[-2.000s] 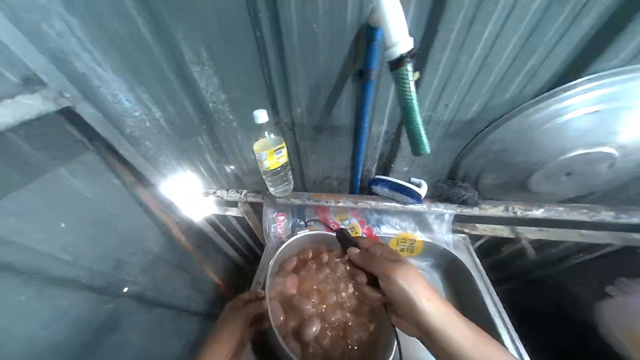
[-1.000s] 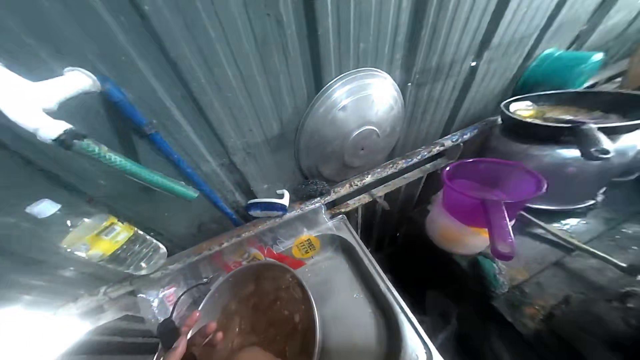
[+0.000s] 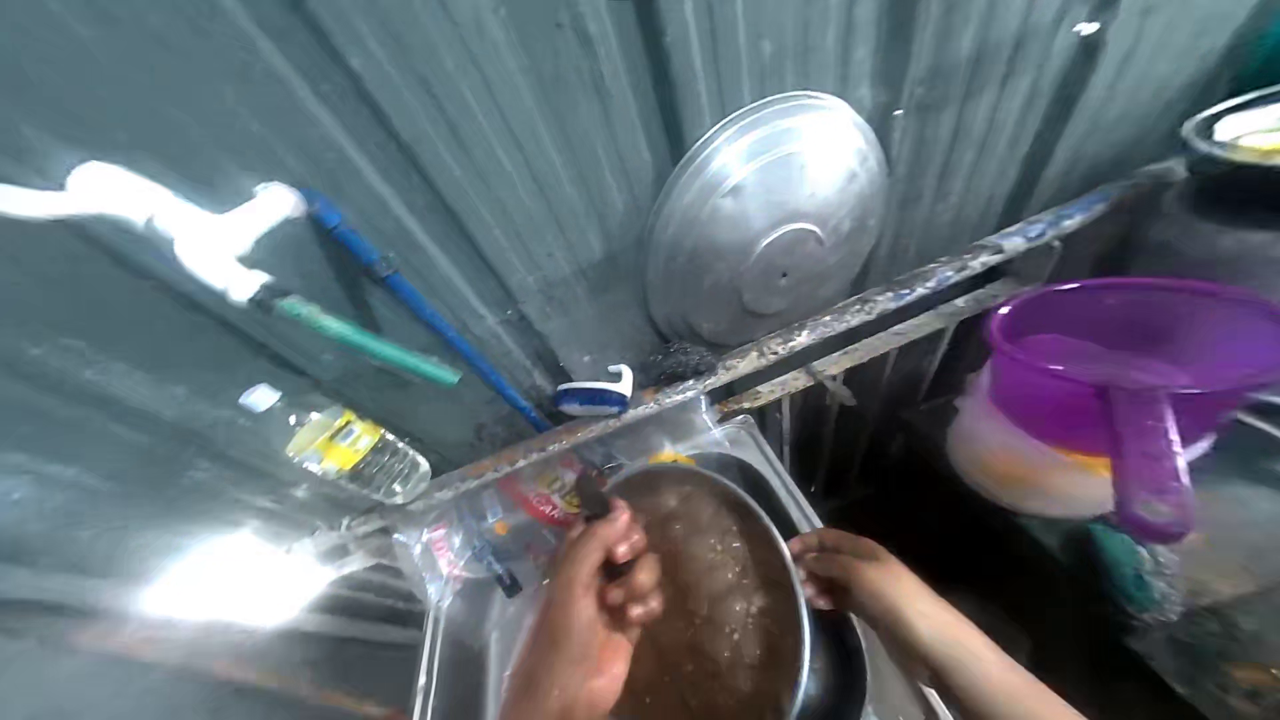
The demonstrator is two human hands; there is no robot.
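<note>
A round metal pot (image 3: 720,590) of cloudy brown liquid, with pale lumps and specks in it, is at the steel sink (image 3: 780,470). My left hand (image 3: 590,600) is closed around a dark handle (image 3: 592,495) at the pot's left side. On the opposite side, the fingers of my right hand (image 3: 850,570) are bent against the rim; the thumb is not clearly visible. Clear plastic packaging with a red printed patch (image 3: 545,495) lies at the sink's back left edge. The pot's lower edge is cut off by the frame.
Along the wall ledge (image 3: 880,305) are a bottle with a yellow label (image 3: 350,445), a blue-and-white brush (image 3: 595,395), a dark scourer (image 3: 683,362) and a large metal lid (image 3: 770,220). A green hose (image 3: 365,340) hangs above. A purple dipper (image 3: 1130,350) rests on a pale container at right.
The view has swung right. Two seconds ago my right hand held the dark handle and my left hand was at the pot's left side; now my left hand holds the handle and my right touches the right rim.
</note>
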